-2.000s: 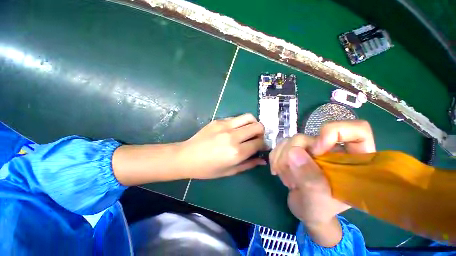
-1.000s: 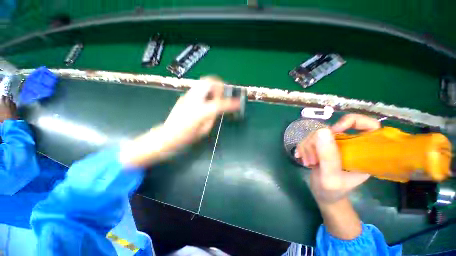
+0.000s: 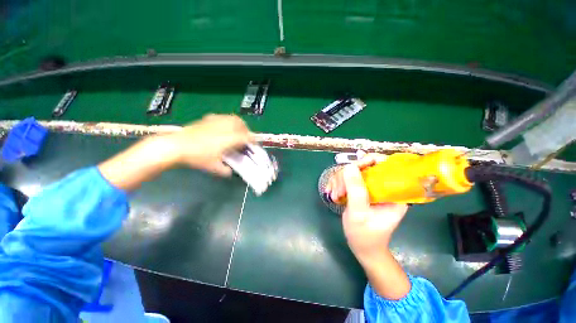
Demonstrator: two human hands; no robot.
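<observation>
My left hand holds a phone assembly by its upper end, tilted and blurred, over the bench near the belt edge. My right hand grips the electric screwdriver, a thick yellow-orange body with a black cord at its rear. Its tip is hidden by my fingers. The round grey screw dish lies under and beside my right fingertips, partly covered. A small white tag lies just above the dish.
A green belt beyond the chipped edge carries several spaced phone assemblies. A blue bin or cloth lies far left. A black holder with a shiny roll stands at right, the cord running past it. A grey bar juts in at upper right.
My left hand has moved from the belt edge back over the bench, now with a pale phone face showing. The view has shifted, and my right hand still holds the screwdriver by the dish.
</observation>
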